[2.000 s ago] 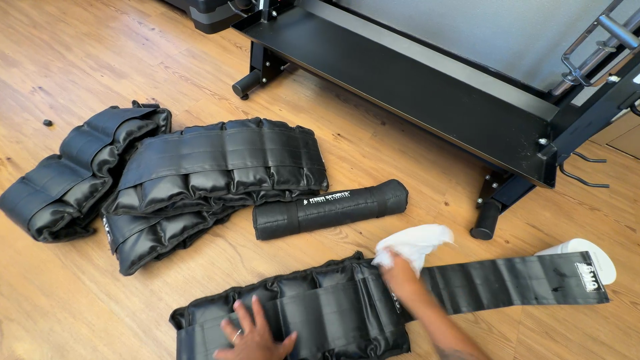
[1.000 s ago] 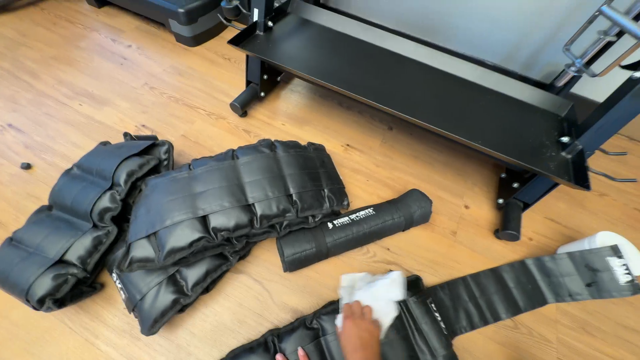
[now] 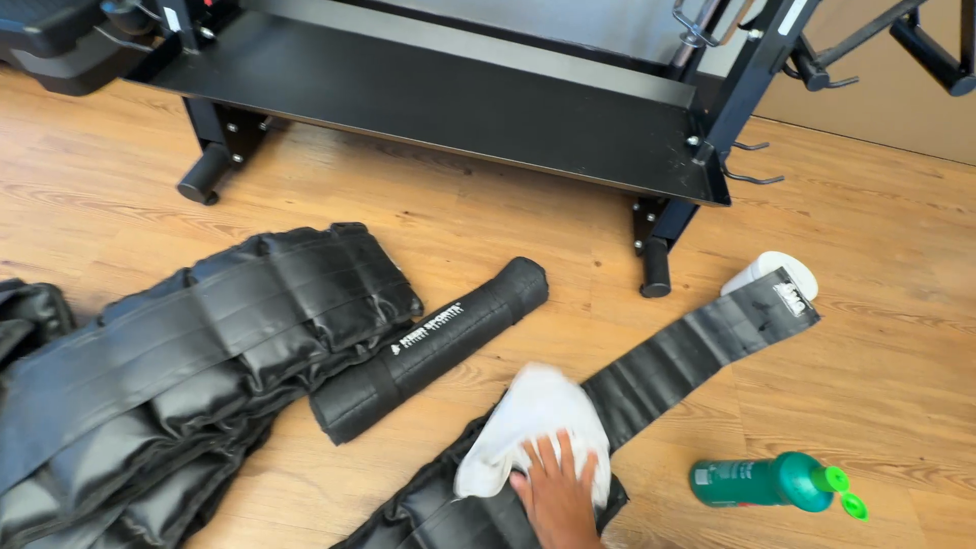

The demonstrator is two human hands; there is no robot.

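Observation:
My right hand (image 3: 560, 488) presses with spread fingers on a white cloth (image 3: 534, 427), which lies over the end of a black padded weight belt (image 3: 457, 511) at the bottom centre. From that end a flat black strap (image 3: 671, 358) runs up to the right, its tip resting against a white cylindrical container (image 3: 770, 267). My left hand is out of view. A rolled black cylindrical pad (image 3: 435, 343) with white lettering lies left of the cloth. More black segmented padded weights (image 3: 206, 343) are stacked at the left.
A green bottle (image 3: 762, 482) with its flip cap open lies on its side on the wood floor at the lower right. Behind stands a black metal rack with a long low shelf (image 3: 457, 99), its feet on the floor and hooks (image 3: 755, 177) at the right.
My right hand and the cloth have moved along the padded belt. My left hand, on the belt in the first frame, has left the view. The view has shifted right, showing the green bottle.

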